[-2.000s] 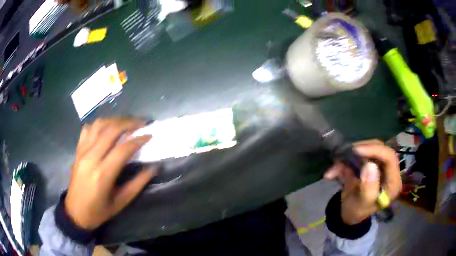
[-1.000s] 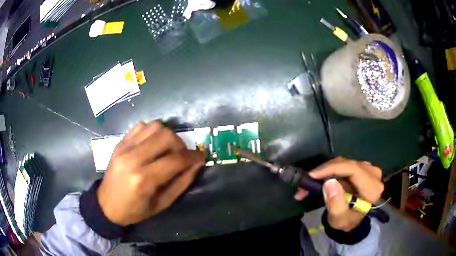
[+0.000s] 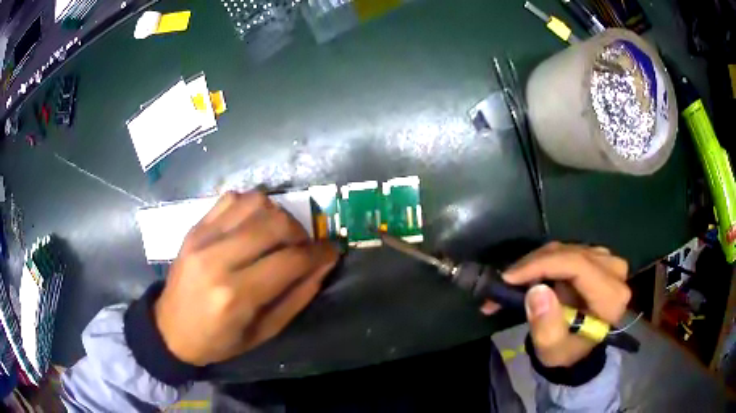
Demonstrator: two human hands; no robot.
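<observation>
A PCB panel strip (image 3: 361, 211) lies on the dark green mat, green boards bare at its right end and white-faced LCD modules (image 3: 173, 230) over its left part. My left hand (image 3: 242, 278) covers the middle, fingertips at an LCD module beside its orange flex tail (image 3: 322, 227); the fingers hide the exact grip. My right hand (image 3: 565, 294) holds the soldering iron (image 3: 484, 282) like a pen. Its thin tip reaches the lower edge of the bare green boards; whether it touches is too small to tell.
Tip cleaner pot (image 3: 557, 109) at upper right, with tweezers (image 3: 524, 145) beside it. Loose LCD modules (image 3: 171, 121) lie upper left. Finished strips (image 3: 36, 298) are stacked at left. A lime-green tool (image 3: 713, 165) lies far right. A solder wire (image 3: 101, 179) and yellow label (image 3: 173, 22) lie left.
Two seconds ago the iron was away at the right and my left hand lay at the strip's left end. Since then both came to the boards; over the last second they barely moved.
</observation>
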